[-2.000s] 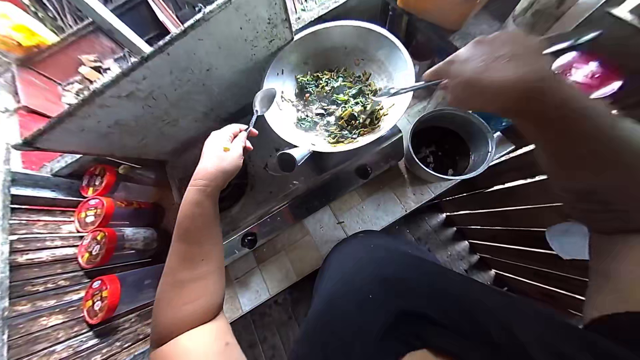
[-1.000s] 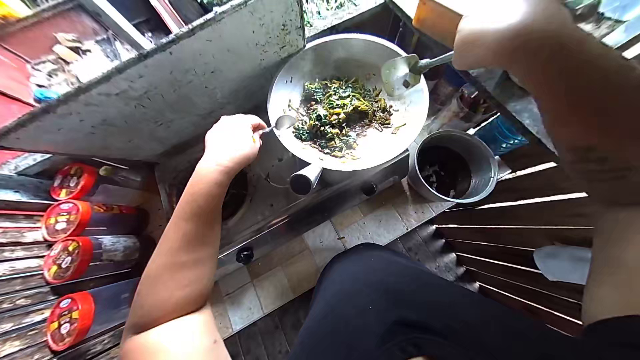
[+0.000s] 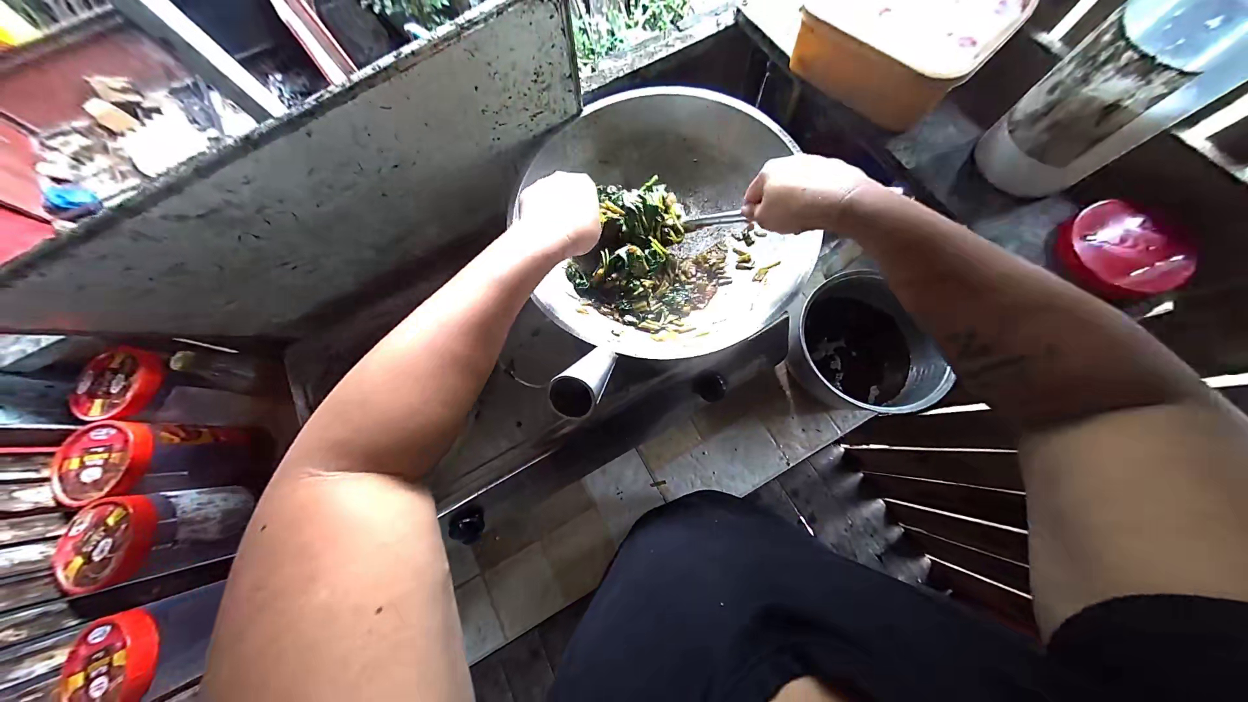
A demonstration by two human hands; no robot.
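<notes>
A metal wok (image 3: 673, 112) with a hollow handle sits on the stove and holds chopped leafy greens (image 3: 648, 253). Over the wok's left side is my left hand (image 3: 561, 214), closed in a fist; the spoon seen in it earlier is hidden behind the hand and the food. My right hand (image 3: 804, 193), above the wok's right side, grips the handle of a metal turner (image 3: 717, 218), whose blade is hidden in the greens. Some of the greens are heaped between the two hands.
Right of the wok stands a metal pot (image 3: 814, 366) with dark liquid. Several red-lidded jars (image 3: 102, 463) line the left side. An orange container (image 3: 853, 78), a clear cylindrical container (image 3: 1072, 117) and a red-lidded tub (image 3: 1131, 249) are at the upper right. A gray panel (image 3: 390, 156) borders the stove.
My right hand has come down and left over the wok with the turner. My left hand has moved in over the wok's left side. The greens are now heaped between them.
</notes>
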